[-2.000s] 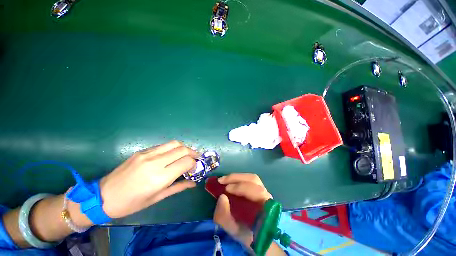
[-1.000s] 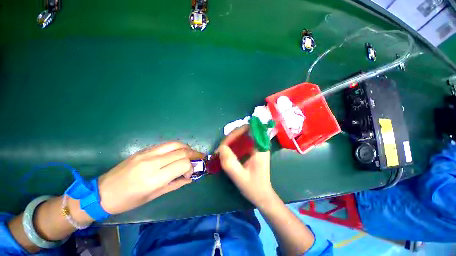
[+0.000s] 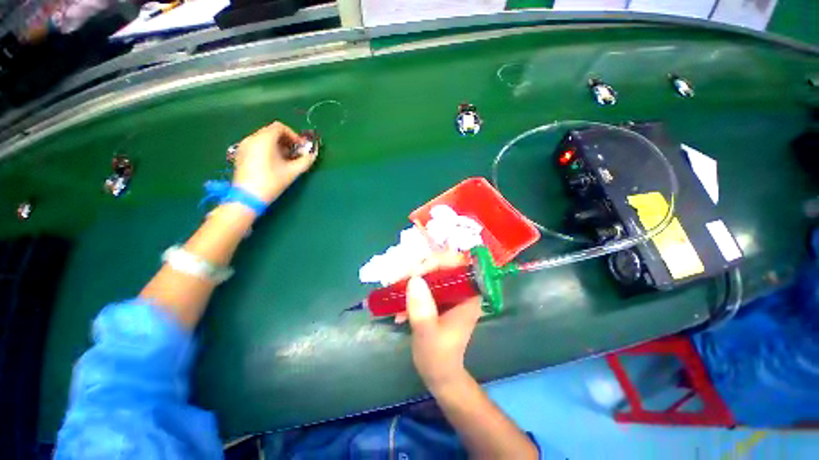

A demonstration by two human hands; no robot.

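My left hand (image 3: 265,163), with a blue band at the wrist, is stretched out to the far side of the green surface. Its fingers are on a small round electronic assembly (image 3: 306,145). Another assembly shows partly just left of the hand. My right hand (image 3: 440,314) holds the red dispensing syringe (image 3: 388,299) nearly level, its dark tip pointing left. The green cap (image 3: 489,280) at its rear joins a clear hose. White crumpled tissue (image 3: 392,260) lies behind the syringe, against and inside the red bin (image 3: 514,232).
The black controller (image 3: 620,144) stands right of the bin, with the hose (image 3: 575,260) looping over it. Several assemblies lie along the far side, one at centre (image 3: 468,119). A metal edge (image 3: 305,47) runs behind. A blue sleeve (image 3: 772,332) is at right, near a red stool (image 3: 669,377).
My left hand has moved from the near edge to the far side with an assembly at its fingers. The syringe has come away from the assembly. The view has shifted.
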